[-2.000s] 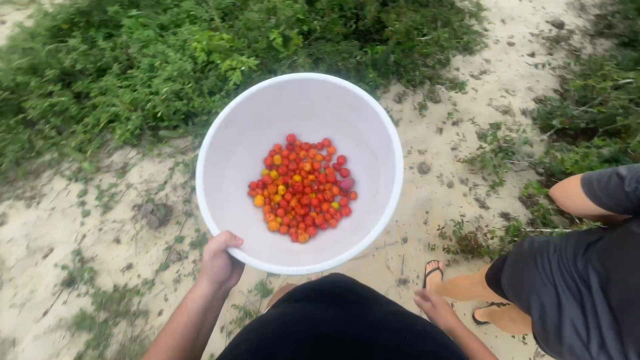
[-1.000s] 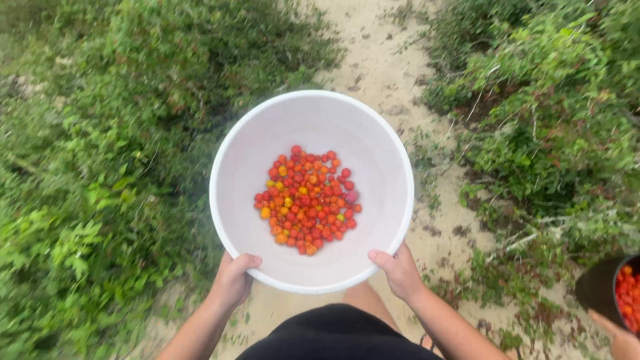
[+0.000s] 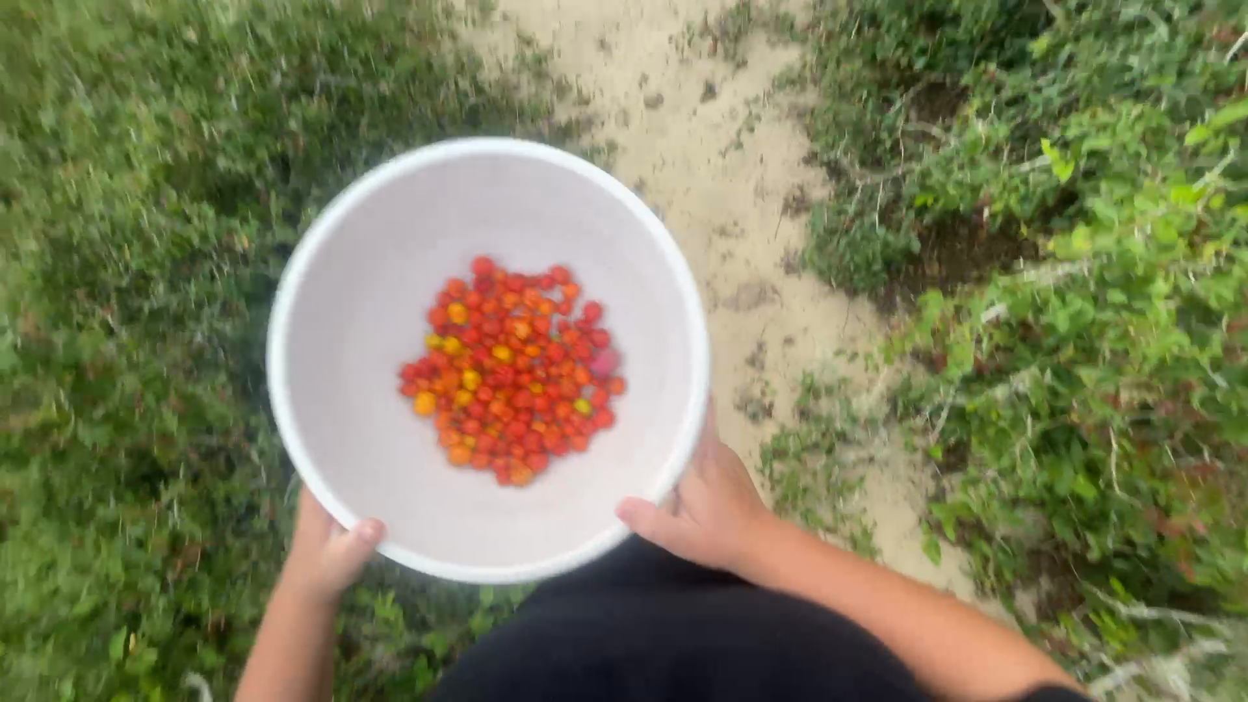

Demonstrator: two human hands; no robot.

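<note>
A round white bucket (image 3: 489, 564) is held out in front of my dark clothing, its mouth facing up toward the camera. Small round red, orange and yellow fruits (image 3: 512, 375), which look like cherry tomatoes, lie heaped on its bottom, with one pinkish one at the right side of the heap. My left hand (image 3: 334, 546) grips the lower left of the rim, thumb over the edge. At the lower right of the rim, my right hand (image 3: 702, 507) holds on in the same way. The fingers of both hands are largely hidden under the bucket.
A sandy path (image 3: 751, 322) runs ahead between low green plants. Leafy growth (image 3: 127, 292) borders it on the left, and bushes with bare twigs (image 3: 1063, 370) stand on the right. The picture is somewhat blurred.
Two seconds ago only my left hand was on the bucket; now both hands hold it. The other person, then a second bucket of red fruits at the right, have left the view, which has shifted.
</note>
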